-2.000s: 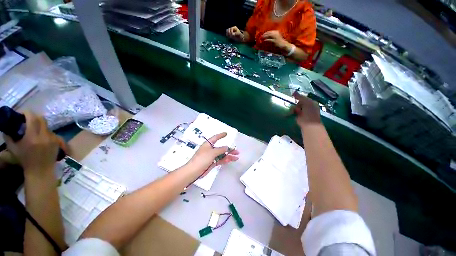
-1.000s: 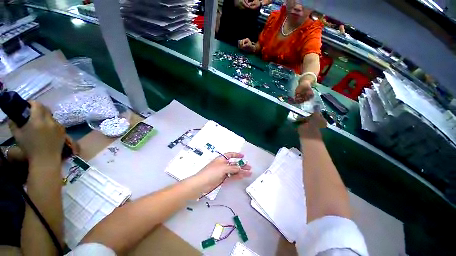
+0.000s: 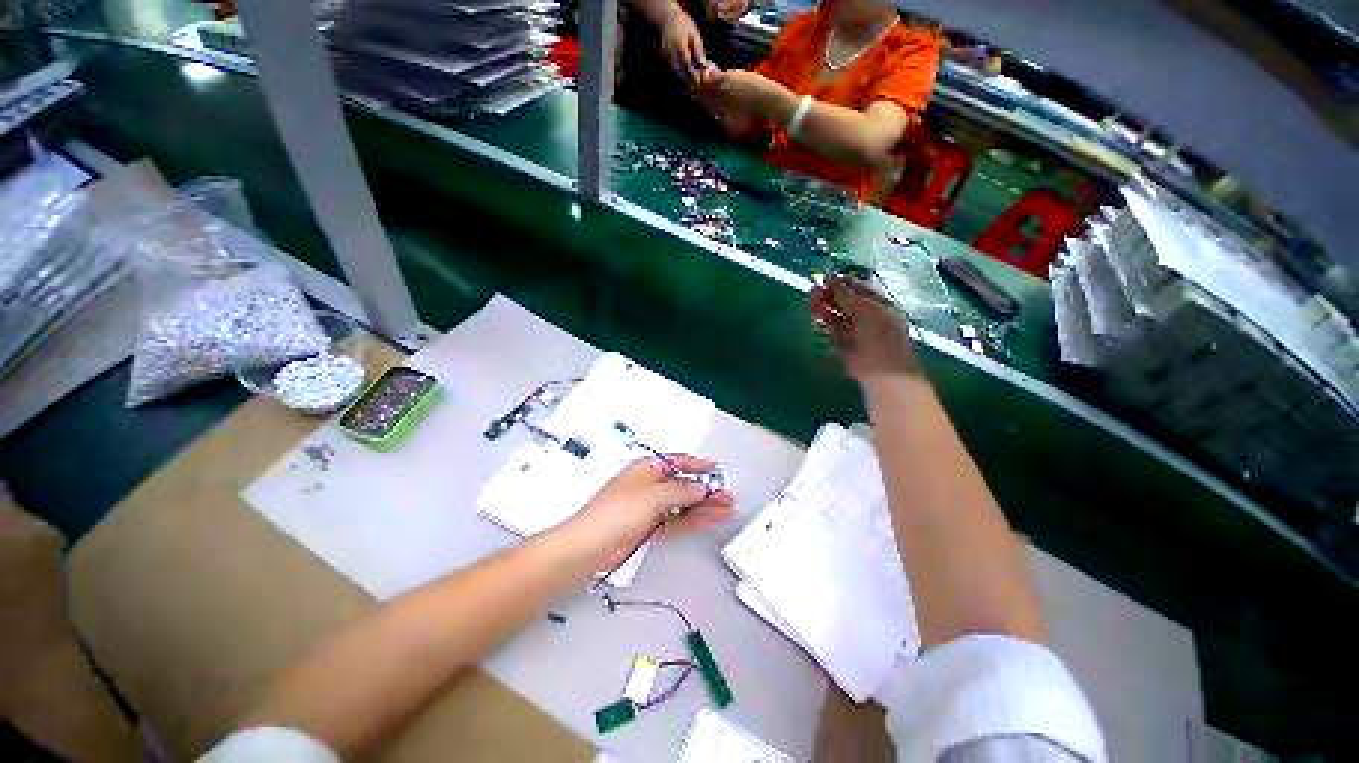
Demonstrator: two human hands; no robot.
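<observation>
My left hand is over the near right part of a white plastic housing and holds a small wired circuit board between the fingers. Thin leads run from it past the hand. Other small green boards with wires lie on and beside the housing. My right hand is reached out over the edge of the green ledge; its fingers are bent, and I cannot tell if they hold something. A wired board with a pale battery lies on the paper in front of me.
White housings lie stacked between my arms. A green tin, a dish of white parts and a clear bag are at the left. A person in orange sits across the green ledge. More stacks stand right and at the back.
The neighbour's hand with the black screwdriver and the ribbed housing at left have gone from view. The person in orange reached toward my right hand, then drew back. My right hand has shifted left.
</observation>
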